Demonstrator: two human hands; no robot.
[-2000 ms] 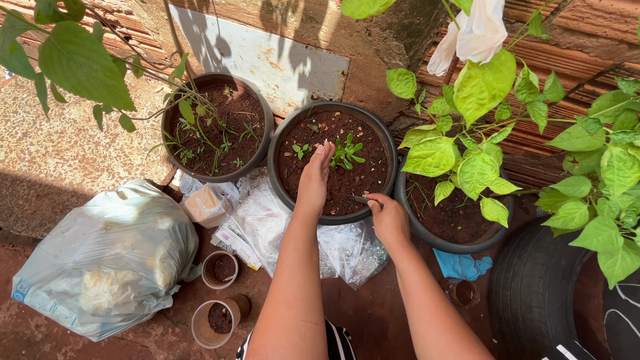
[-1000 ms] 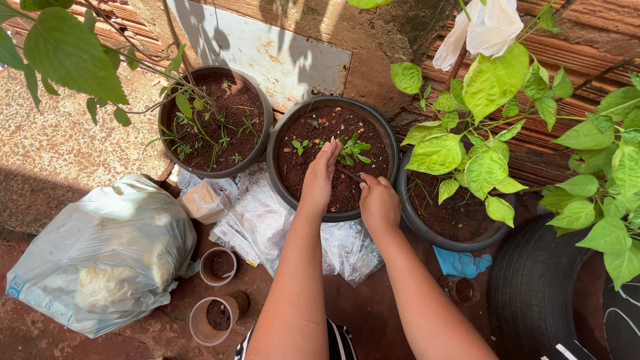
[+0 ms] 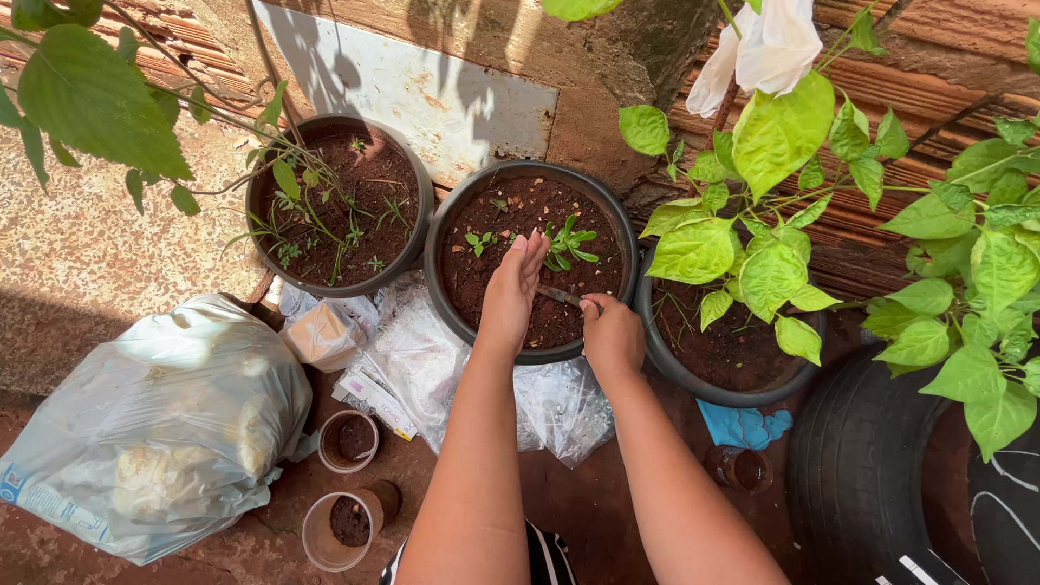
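My right hand [image 3: 613,335] grips the end of a thin, soil-stained tool [image 3: 561,295], which lies low over the soil of the middle black round pot [image 3: 530,169]. My left hand [image 3: 515,284] is held on edge over the same pot, fingers extended and pointing away from me, palm toward the tool; nothing shows in it. Just beyond its fingertips, a small green seedling [image 3: 571,244] grows in the reddish-brown soil, and a smaller seedling [image 3: 479,243] stands to its left. The tool's far tip is near the left palm; whether they touch is unclear.
Black pots of plants flank it, left [image 3: 418,203] and right [image 3: 756,398]. Near me are a stuffed plastic bag [image 3: 179,414], clear plastic bags [image 3: 414,349], plastic cups of soil [image 3: 348,441], a blue glove [image 3: 743,424] and a tire [image 3: 845,463]. A leafy plant [image 3: 772,268] overhangs the right pot.
My right hand has shifted slightly, with the tool still in it and more of the tool visible. My left hand stays upright over the middle pot.
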